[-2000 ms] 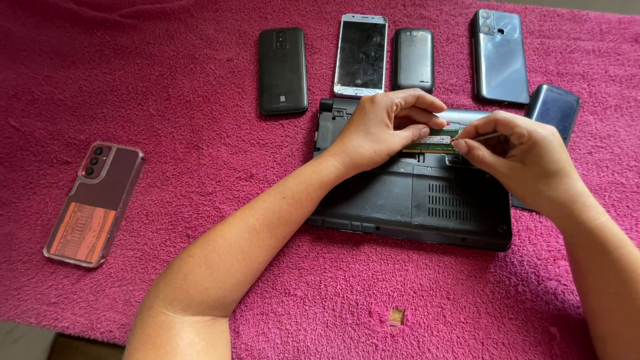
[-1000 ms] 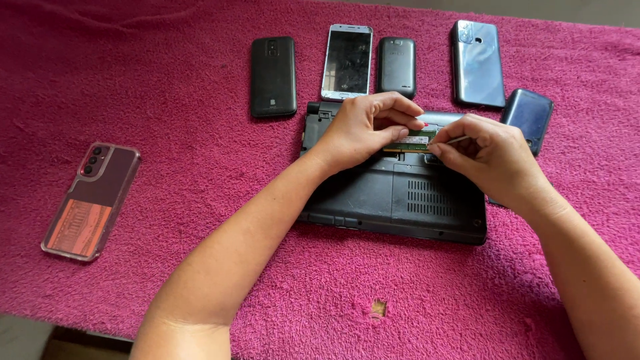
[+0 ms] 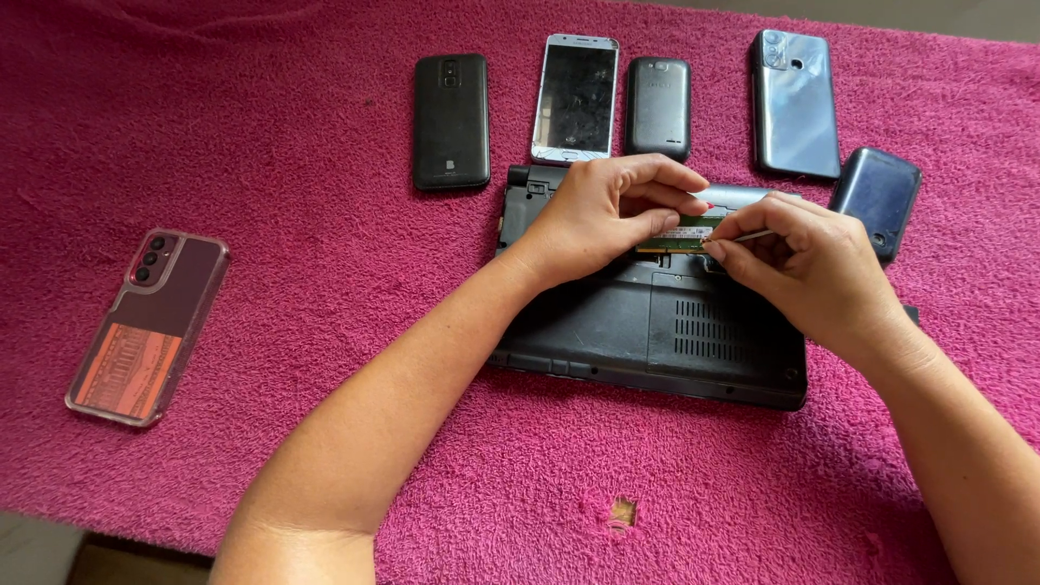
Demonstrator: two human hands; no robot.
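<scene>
A black laptop (image 3: pixel 601 325) lies bottom side up on a pink towel. Over its open memory bay, a green RAM module (image 3: pixel 681 234) with a white label is held tilted. My left hand (image 3: pixel 601 215) pinches the module's left end between thumb and fingers. At its right end, my right hand (image 3: pixel 800 260) has thumb and index finger closed on a thin metal tool (image 3: pixel 754 235), whose tip is hidden by the fingers. Whether the right fingertips also grip the module cannot be told. A small red thing shows near the left fingertips.
Behind the laptop lie a black phone (image 3: pixel 451 122), a cracked white phone (image 3: pixel 575 97), a small dark phone (image 3: pixel 658 106) and a glossy grey phone (image 3: pixel 796 106). A dark blue phone (image 3: pixel 877 203) is at its right. A clear-cased phone (image 3: pixel 146 325) lies left. The towel (image 3: pixel 623 513) has a hole.
The view has shifted somewhat. Both hands stay at the RAM module over the laptop, with no plain change in their hold.
</scene>
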